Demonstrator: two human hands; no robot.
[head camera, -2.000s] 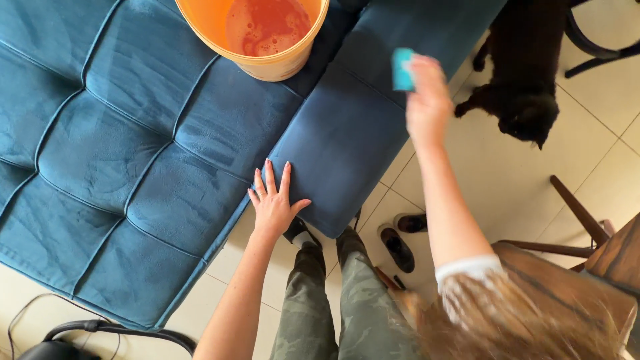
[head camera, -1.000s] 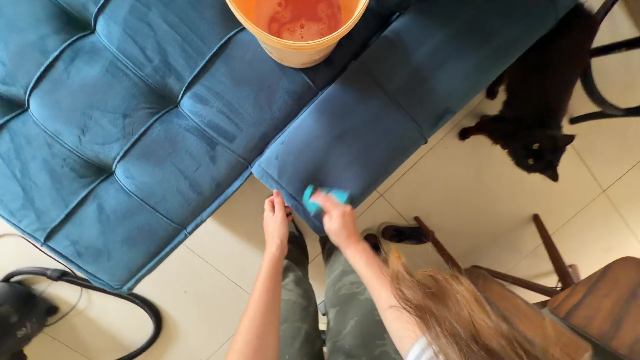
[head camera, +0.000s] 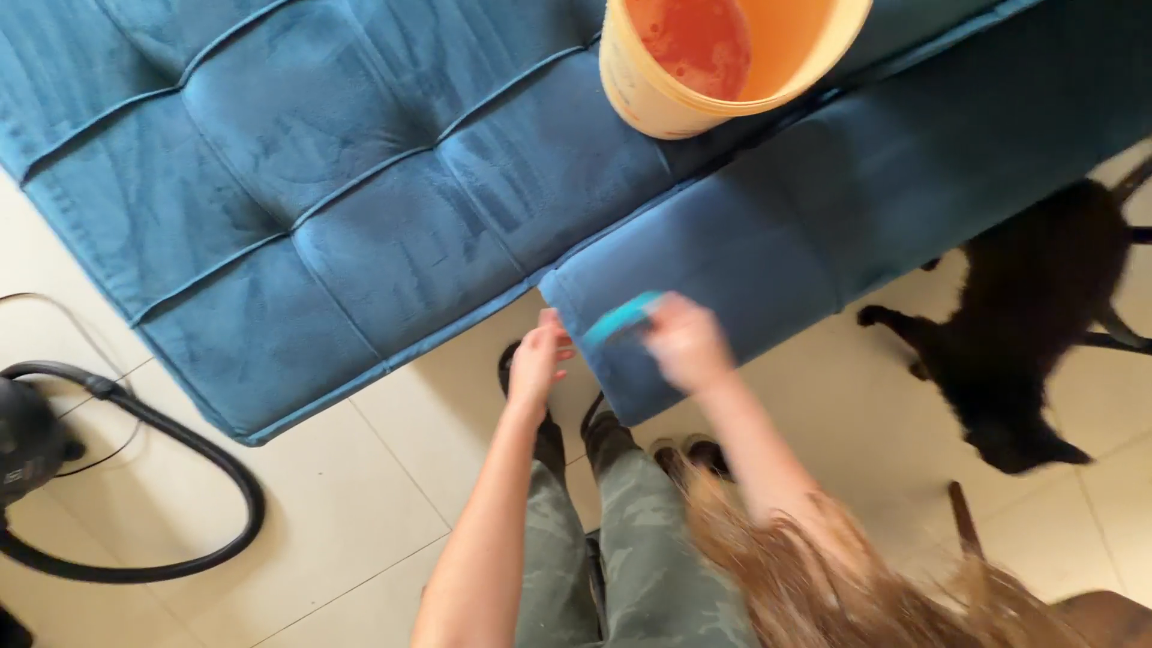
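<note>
A blurred turquoise brush or sponge (head camera: 623, 319) is in my right hand (head camera: 691, 344), over the near end of the sofa's smooth blue armrest (head camera: 720, 243). My left hand (head camera: 538, 360) is at the armrest's end edge, its fingers near or against the fabric; whether they grip it is unclear. Beside the armrest lies the tufted blue velvet seat (head camera: 360, 180), with darker and lighter patches in its pile. A cream-orange plastic bucket (head camera: 661, 112) with reddish, slightly foamy liquid stands on the sofa, up from my hands.
A black cat (head camera: 1017, 333) stands on the tiled floor to the right of the armrest. At the left is a black vacuum cleaner (head camera: 31, 441) with its curved hose (head camera: 256, 504). Dark shoes (head camera: 706, 454) lie near my legs, and wooden chair parts (head camera: 963, 517) show at lower right.
My left hand lay flat on the armrest two seconds ago and is now at its end edge. My right hand has come from farther up the armrest to its near end. The view has shifted.
</note>
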